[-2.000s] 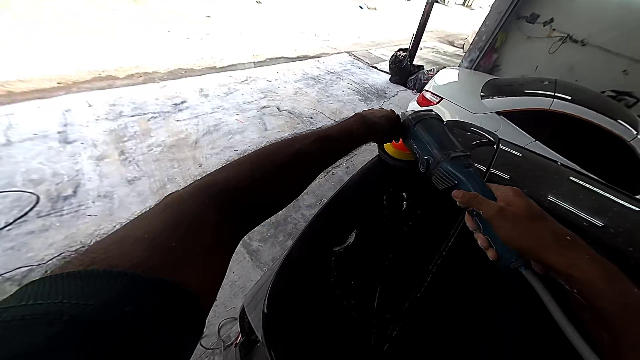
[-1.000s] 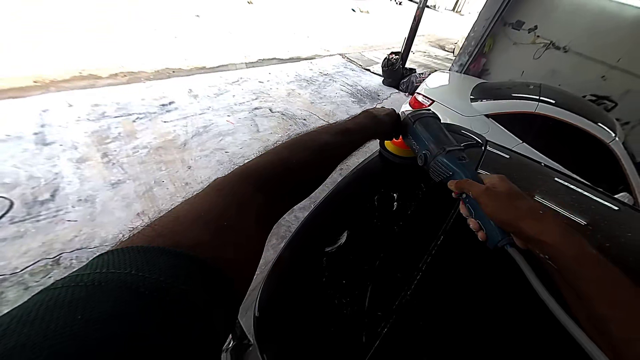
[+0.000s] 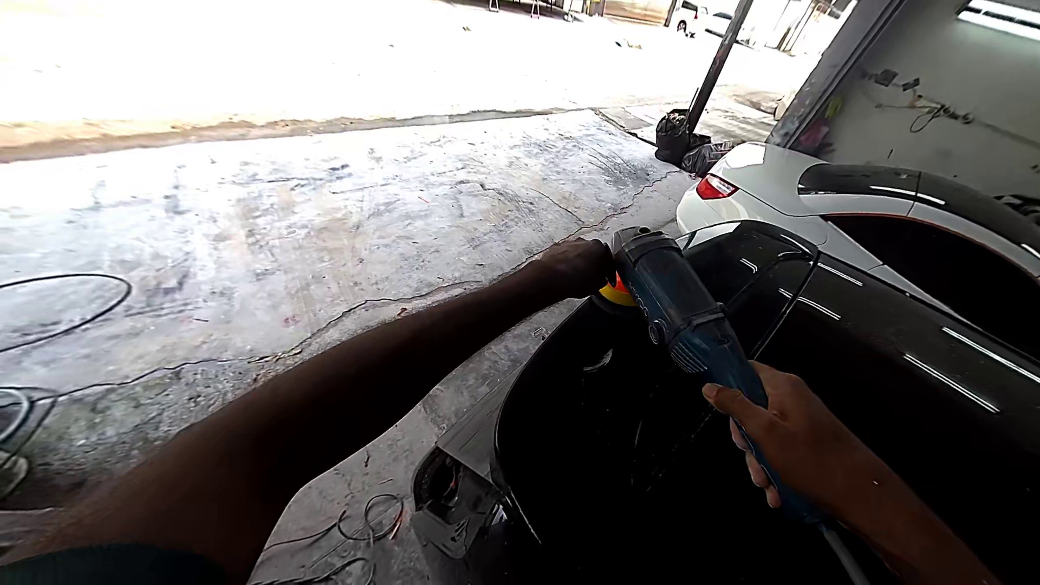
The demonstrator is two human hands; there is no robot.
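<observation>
A blue and black rotary polisher [image 3: 678, 301] lies over the far left edge of a glossy black car's panel [image 3: 585, 439]. My right hand [image 3: 780, 431] is closed around its rear handle, where a grey cord leaves the end. At the polisher's head is my left hand [image 3: 578, 266], its fingers mostly hidden behind the tool; it seems to grip the front, but the handle there does not show. Beneath the head, the yellow and orange polishing pad [image 3: 617, 292] shows in part, at the panel's edge.
A white car [image 3: 760, 175] with a red tail light stands beyond the black one. Black bags [image 3: 678, 142] sit by a slanted post [image 3: 719, 65]. Cables [image 3: 382, 516] lie on the concrete floor [image 3: 325, 219], near the open lamp recess [image 3: 447, 487] of the black car.
The view has shifted, showing more of the floor at the left and the black car's lamp recess. Both hands stay on the polisher, which remains near the same panel edge.
</observation>
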